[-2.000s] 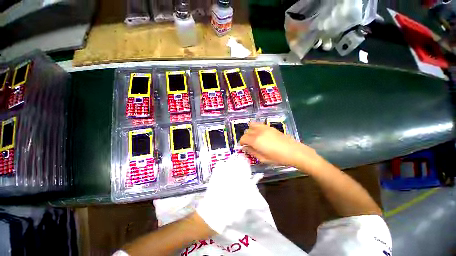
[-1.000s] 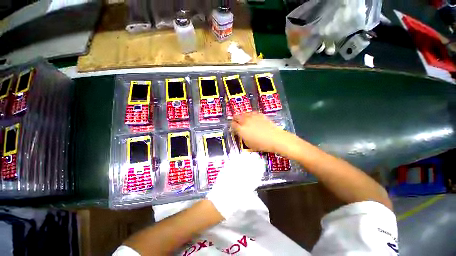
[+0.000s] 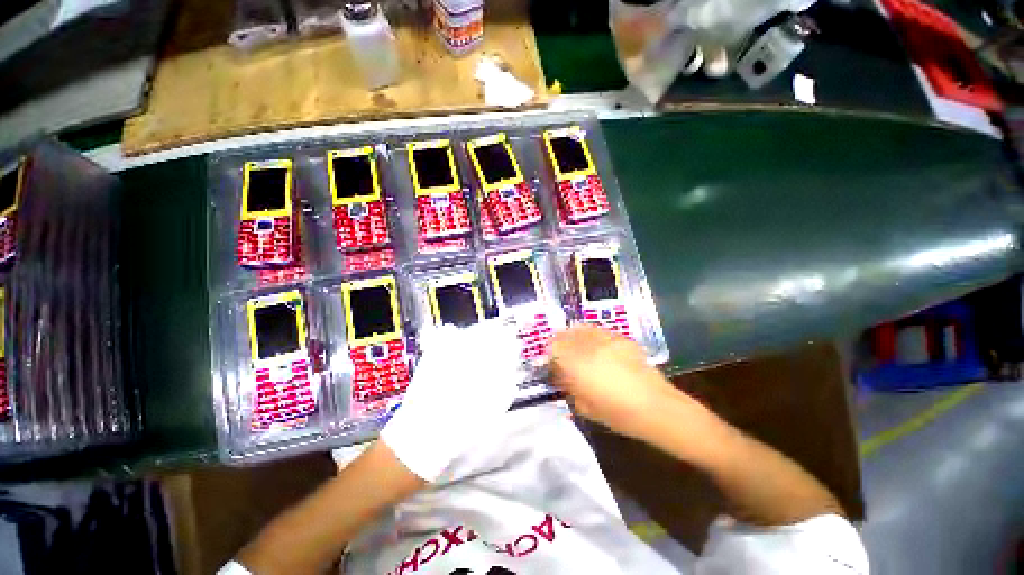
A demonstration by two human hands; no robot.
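Note:
A clear blister tray (image 3: 225, 337) holds two rows of red keypad phones with yellow frames around dark screens. My left hand (image 3: 466, 376), in a white glove, lies over the lower part of a front-row phone (image 3: 456, 301); its fingertips are blurred and what they grip cannot be told. My right hand (image 3: 597, 365), bare, is at the front edge of the tray, its curled fingers by the keypad of the neighbouring phone (image 3: 519, 286). The rightmost front phone (image 3: 602, 281) shows just above my right hand. Whether the right fingers hold anything is hidden.
A stack of clear trays (image 3: 79, 326) stands at the left. Beyond the tray, a tan board (image 3: 225, 96) bears a white bottle (image 3: 371, 51), a red-marked bottle (image 3: 458, 23) and a crumpled white scrap (image 3: 502, 84). A translucent bag (image 3: 651, 51) is at the upper right.
My right hand has moved down from the phone's screen area to the tray's front edge, uncovering two front-row screens. My left hand has shifted left over another phone. The whole view has shifted.

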